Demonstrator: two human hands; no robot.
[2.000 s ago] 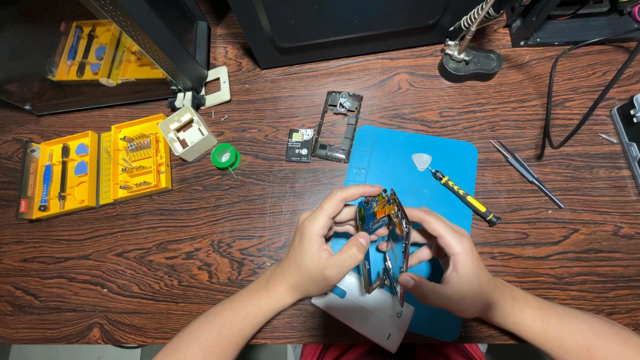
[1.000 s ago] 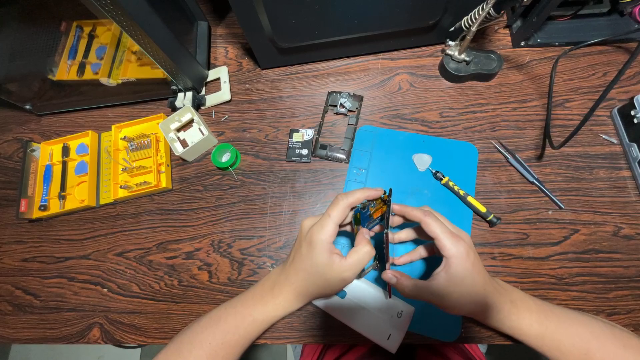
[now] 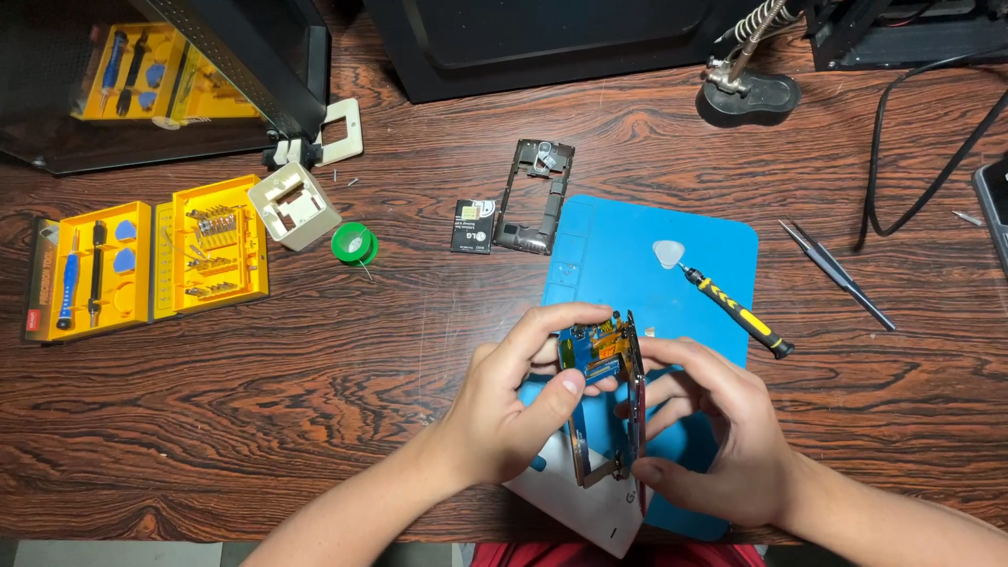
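Note:
My left hand point(image 3: 512, 394) grips the phone's circuit board and inner frame point(image 3: 583, 354), thumb on the front and fingers behind. My right hand point(image 3: 709, 425) holds the phone's dark display panel point(image 3: 636, 394) by its edge, thumb low and fingers higher up. Orange flex cable shows between the two parts, which stand apart in a narrow V. Below them a white sheet or panel point(image 3: 587, 512) lies partly over the blue mat point(image 3: 701, 228). A grey opening pick point(image 3: 668, 253) touches the tip of a black and yellow screwdriver point(image 3: 736, 312) on the mat.
Left: yellow precision tool case point(image 3: 151, 260), cream plastic box point(image 3: 315, 216), green solder spool point(image 3: 354, 243). Behind the mat: LG battery point(image 3: 472, 236) and phone mid-frame point(image 3: 508, 197). Right: tweezers point(image 3: 839, 272), black cable point(image 3: 870, 173), black stand base point(image 3: 748, 101).
Both hands keep hold of the phone parts. The parts have been turned: the display now stands nearly edge-on, and the board's face shows more than one second ago.

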